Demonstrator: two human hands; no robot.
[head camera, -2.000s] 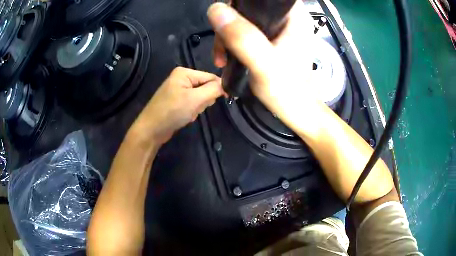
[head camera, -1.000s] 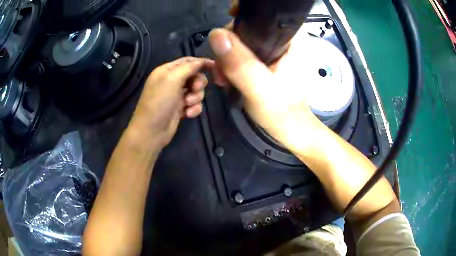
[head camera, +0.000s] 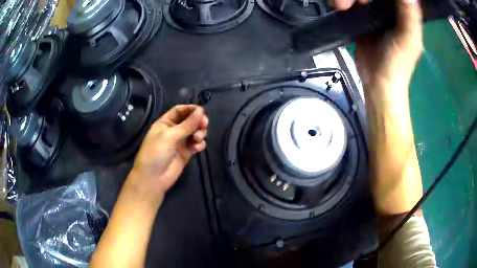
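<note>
A black speaker driver (head camera: 246, 125) lies face down in the square black front panel (head camera: 214, 209). Its silver magnet (head camera: 325, 149) faces up, and small terminals show on its near side. My right hand (head camera: 389, 47) holds the black electric screwdriver (head camera: 334, 37) nearly level, above the panel's far right corner and clear of the driver. My left hand (head camera: 175, 141) is left of the panel's left edge, thumb and fingertips pinched together. Whether a tiny screw is between them cannot be made out.
Several loose drivers (head camera: 117, 120) lie at the left and along the back. A clear plastic bag (head camera: 60, 225) with dark screws is at near left. A black cord (head camera: 434, 183) crosses the right forearm beside the green bench top (head camera: 444, 115).
My right hand has lifted the screwdriver away from the driver's rim, to the upper right, and turned it sideways. My left hand has drawn back from it. The whole driver is now uncovered.
</note>
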